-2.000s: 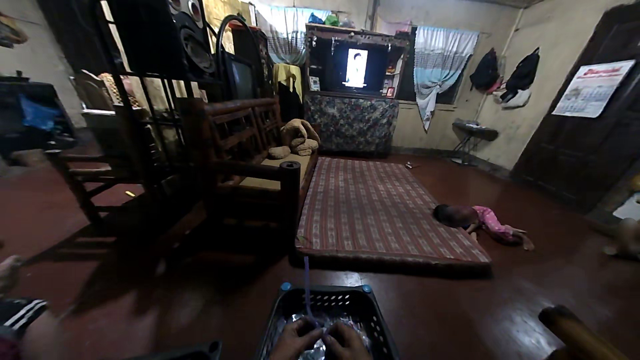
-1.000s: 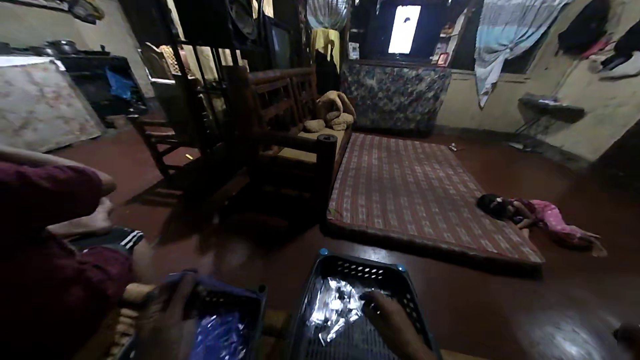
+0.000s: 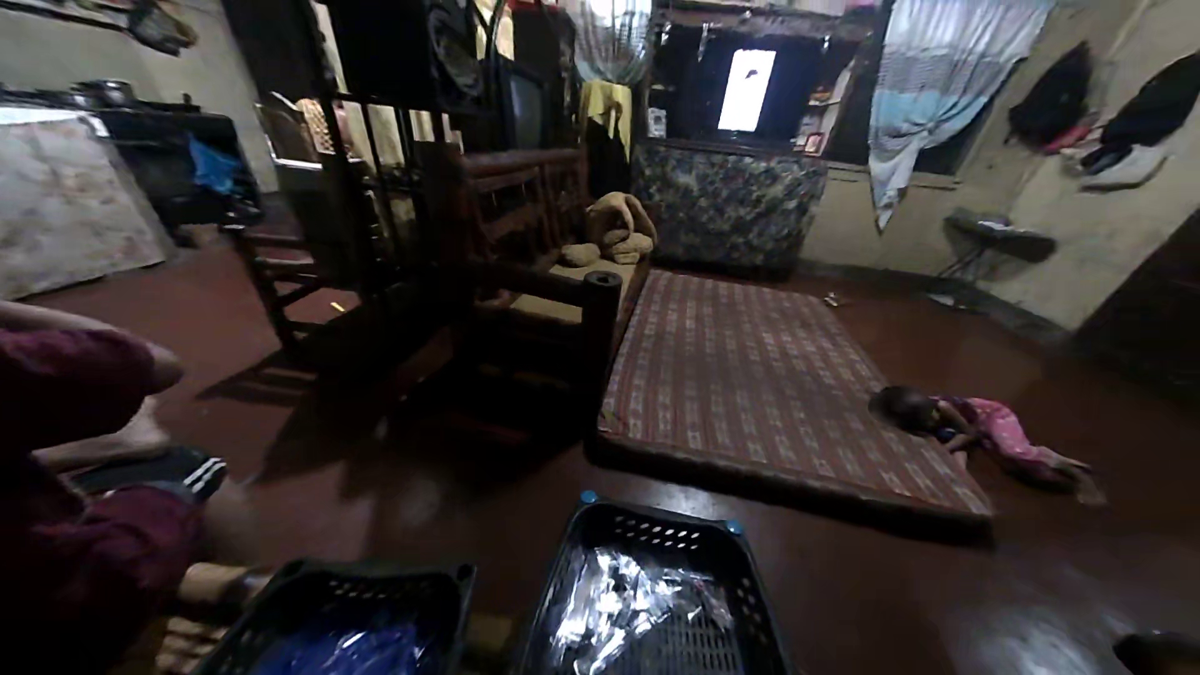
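Observation:
Neither of my hands shows in the current view. At the bottom centre is a black plastic crate (image 3: 750, 600) with blue knobs on its far corners. Shiny clear plastic packets (image 3: 609, 600) lie inside it, mostly on its left side. To its left, a second black crate (image 3: 469, 586) holds blue plastic-wrapped items (image 3: 352, 652). The near ends of both crates are cut off by the frame's lower edge.
A person in a dark red shirt (image 3: 66, 375) sits at the left. Beyond the crates are a striped mattress (image 3: 741, 375), a wooden bench (image 3: 600, 319) and a small person in pink (image 3: 1003, 436) lying on the floor. A lit television (image 3: 745, 89) stands at the back.
Both hands, over the crates one second ago, have left the view. Two seconds ago they were together over the packets with a thin purple strip. The view has swung left.

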